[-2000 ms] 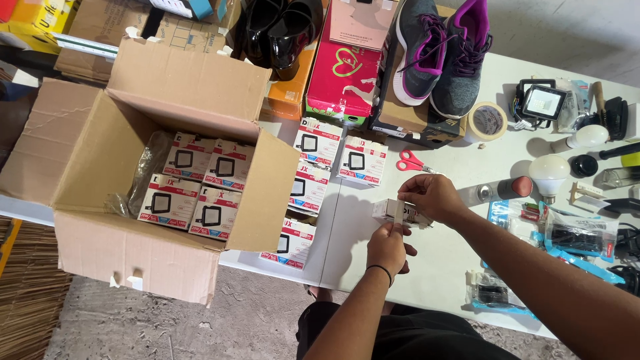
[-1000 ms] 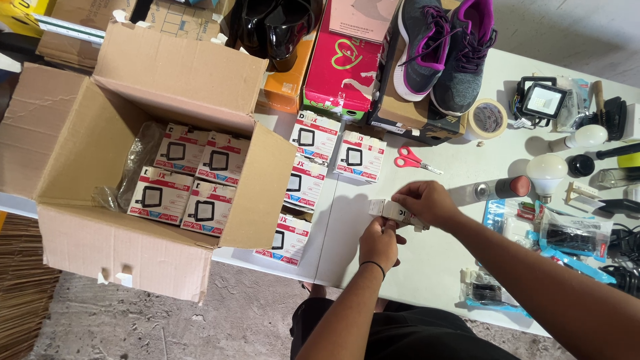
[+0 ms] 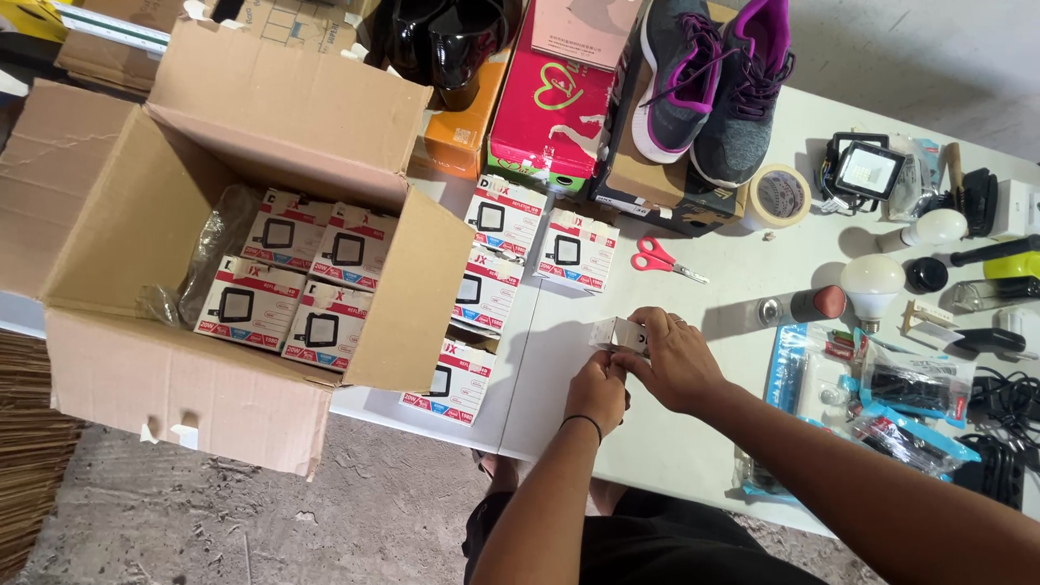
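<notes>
Between my two hands, over the white table, is a small white carton (image 3: 624,335), partly covered by my fingers. My left hand (image 3: 600,388) grips its near edge, and my right hand (image 3: 674,357) lies over its right end. Beyond them, red-handled scissors (image 3: 652,255) lie on the table. Red and white LED floodlight boxes (image 3: 577,250) stand to the left, one apart from a column of several (image 3: 505,213). More of these boxes (image 3: 250,302) sit inside an open cardboard box (image 3: 398,276) at the left.
Sneakers (image 3: 735,97) rest on a shoebox (image 3: 666,183) at the back, beside a roll of tape (image 3: 777,197). To the right are a floodlight (image 3: 871,169), LED bulbs (image 3: 872,286), a bottle-like item (image 3: 816,304) and bagged black cables (image 3: 914,382). The white table's (image 3: 699,463) near edge borders my body.
Both hands stay on the small carton, with the fingers slightly shifted. Nothing else has plainly moved.
</notes>
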